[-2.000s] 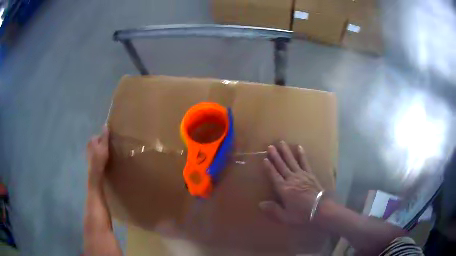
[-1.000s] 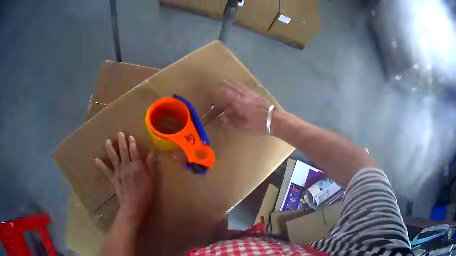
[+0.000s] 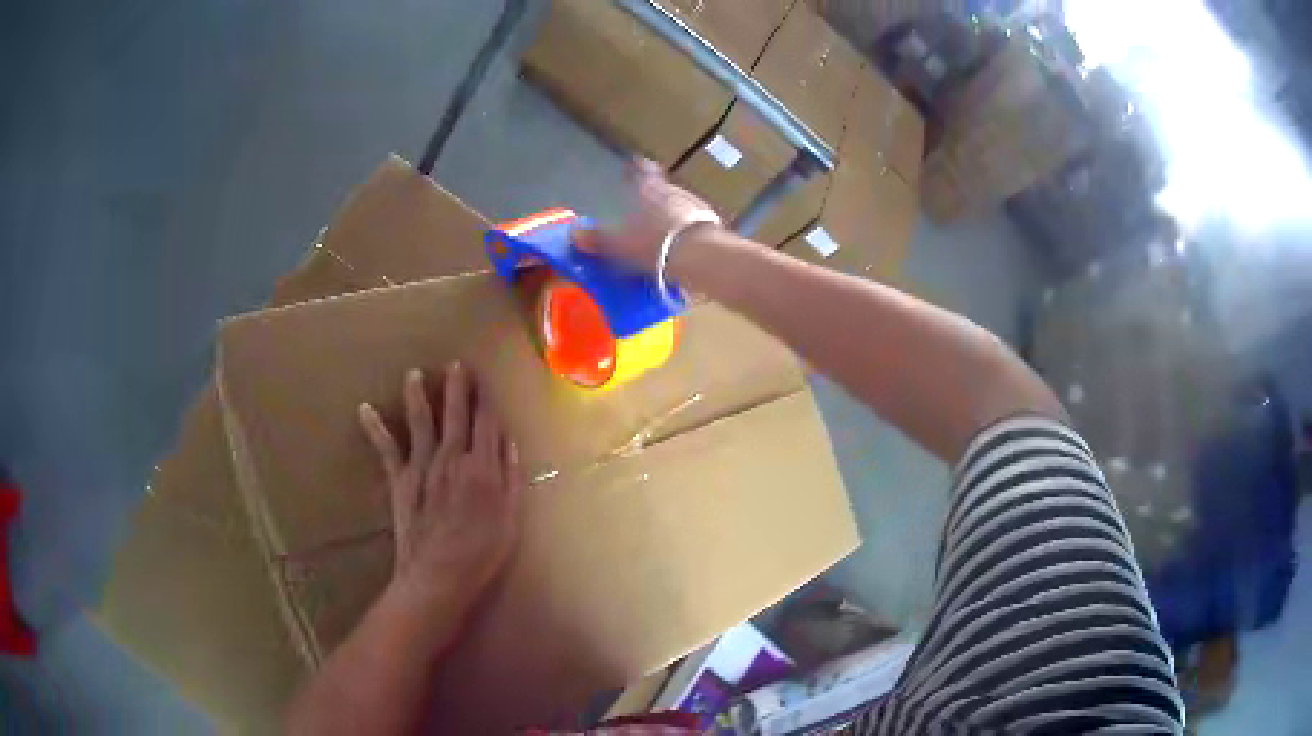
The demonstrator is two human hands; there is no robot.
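A closed brown carton [image 3: 691, 503] lies turned at an angle on top of another brown carton [image 3: 173, 554]. Clear tape shows along its centre seam. My left hand [image 3: 453, 496] lies flat on the carton's left part, fingers apart, holding nothing. The orange, blue and yellow tape gun [image 3: 619, 295] is at the carton's far edge, turned with its blue side up. My right hand [image 3: 648, 230], slightly blurred, is on the blue side and grips it; its fingertips are partly hidden.
A grey tubular frame [image 3: 741, 86] stands beyond the cartons. Several labelled brown cartons [image 3: 633, 94] stand on the floor behind it. Printed white and purple material [image 3: 741, 669] is at the near right. A red object [image 3: 12, 575] shows at the left edge.
The tape gun, lying on the carton one second ago, is now gripped by my right hand and turned at the far edge. The top carton has rotated; my left hand remains flat on it.
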